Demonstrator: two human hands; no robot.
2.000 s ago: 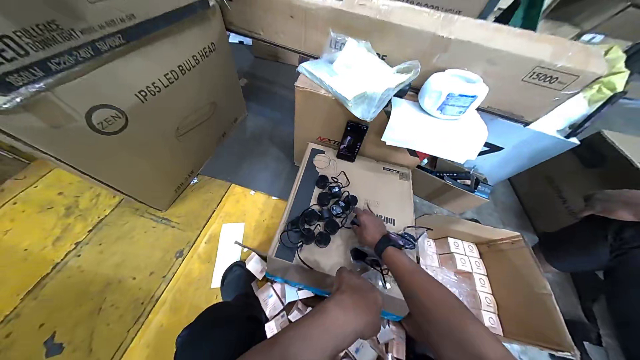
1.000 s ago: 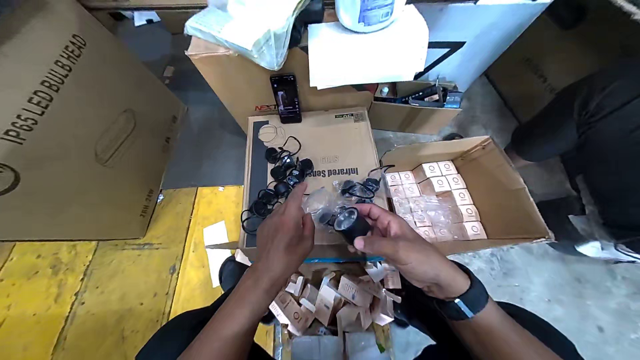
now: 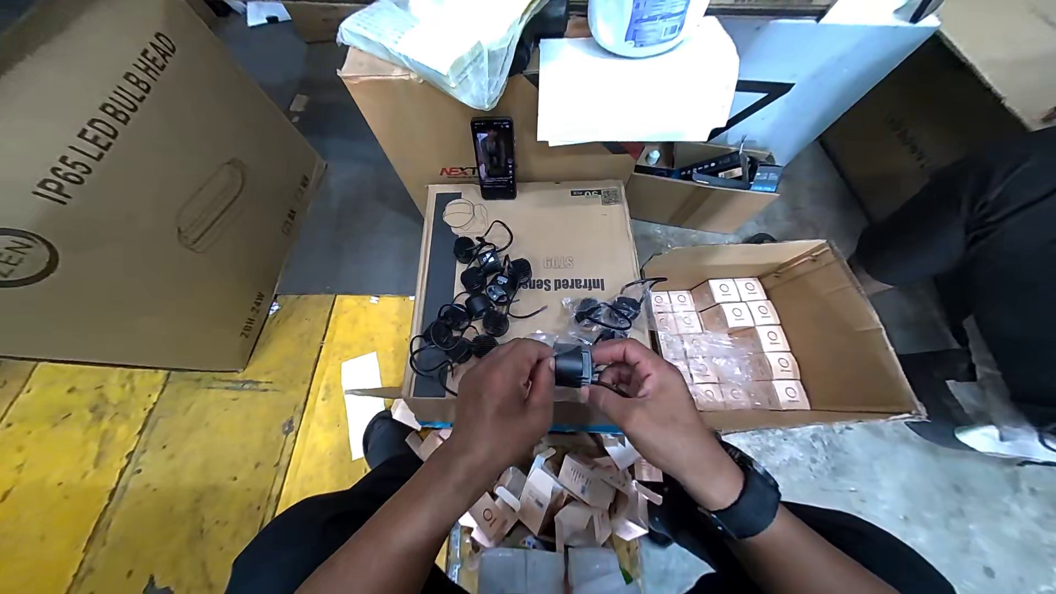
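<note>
Between both hands, just above the near edge of a flat cardboard box, is a small black cylindrical lamp fitting. The fingertips of my left hand pinch its left end. My right hand grips its right end, where a metallic rim shows. A tangle of black cylindrical fittings with cables lies on the left part of the box. More cabled black pieces, some in clear plastic, lie on its right part, behind my hands.
On the right stands an open carton of small white boxes. Opened small boxes are heaped below my hands. A phone leans on a carton behind. A large carton stands left. Another person's dark-clothed leg is at right.
My left hand, apart from the black fitting one second ago, now holds it together with my right hand. The fitting has turned from facing upward to lying sideways.
</note>
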